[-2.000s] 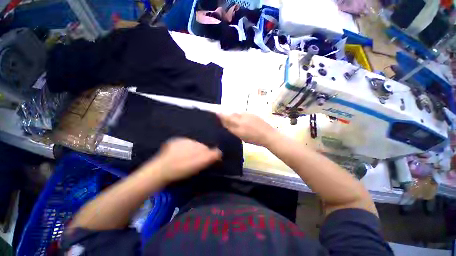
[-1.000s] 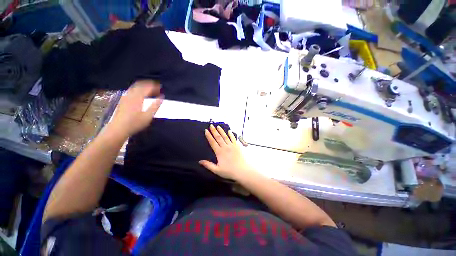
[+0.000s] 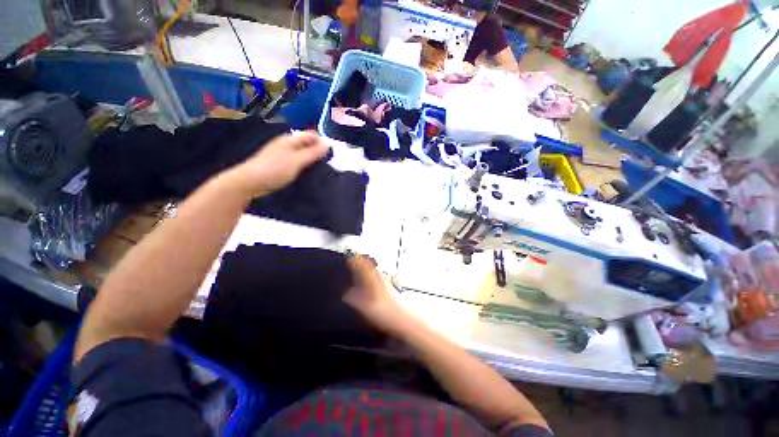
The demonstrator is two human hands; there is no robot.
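A black cut-piece pile (image 3: pixel 192 158) lies at the left back of the white table. My left hand (image 3: pixel 289 162) is at its upper right edge, fingertips pinched together on the fabric. A black fabric panel (image 3: pixel 278 294) lies nearer me, at the table's front edge, with a white strip of table between it and the pile. My right hand (image 3: pixel 369 288) rests on the panel's right edge, thumb apart from the fingers, slightly blurred; it grips nothing that I can see.
The white sewing machine (image 3: pixel 555 243) stands to the right, with grey-green cloth (image 3: pixel 538 317) beside its bed. A light blue basket (image 3: pixel 380 72) of scraps is behind the table. A dark blue crate (image 3: pixel 226 388) is below the front edge. A person (image 3: pixel 494 43) sits at a station behind.
The view has tilted up, showing more of the workshop. My left hand has moved from the gap between the fabrics to the pile's far right edge. My right hand stays at the panel's right edge.
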